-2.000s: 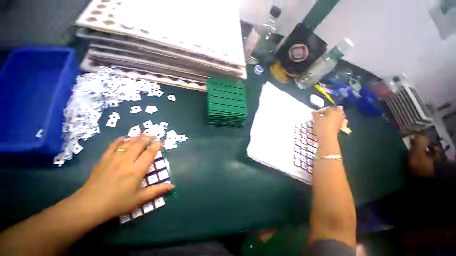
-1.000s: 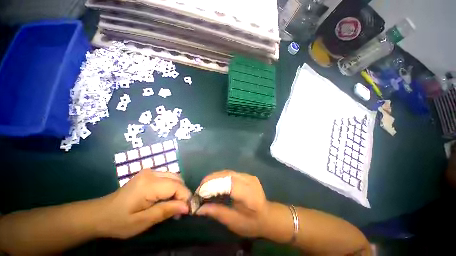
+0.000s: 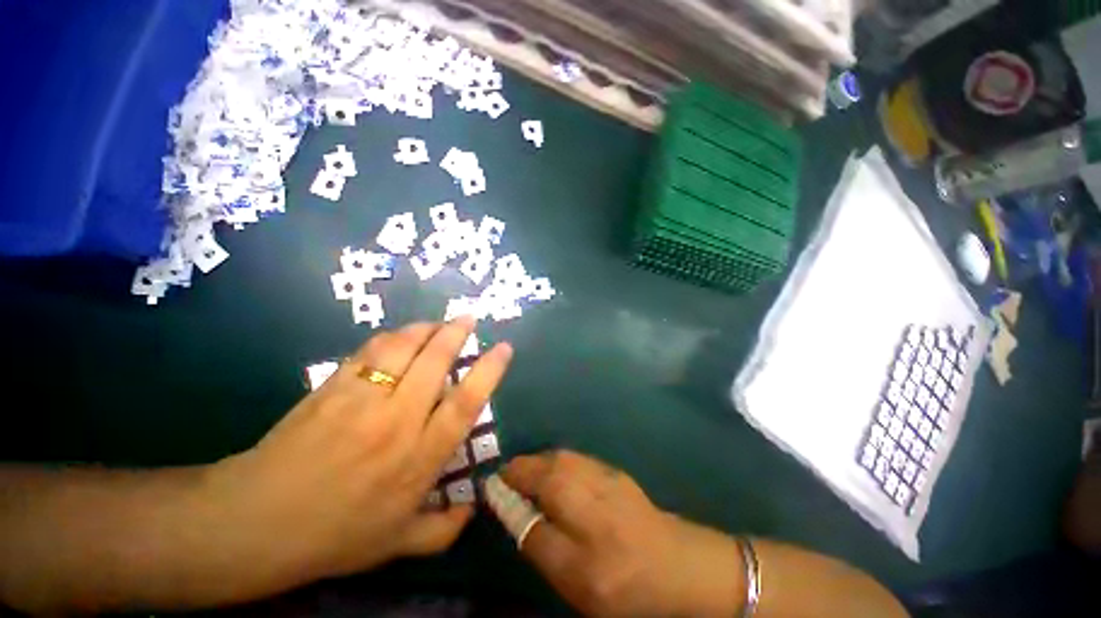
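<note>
The grooved plate with rows of small white-faced square components lies on the dark green tabletop at the lower centre. My left hand lies over it, palm down, with its fingers pointing up and right, and covers most of the rows. A gold ring is on one finger. My right hand is at the plate's lower right corner, fingers curled, with beige wrap on a finger. Its fingertips are beside the end component. Whether it holds a component cannot be seen. Small peeled white liners lie just above the plate.
A large liner pile lies beside the blue bin. A stack of green plates stands behind, before stacked trays. A white pad holding component rows is at right. Beyond it are beige scraps and a bottle.
My right hand has come from the white pad to the plate. My hands met below the plate one second ago; now my left hand is spread over it. The view has shifted closer.
</note>
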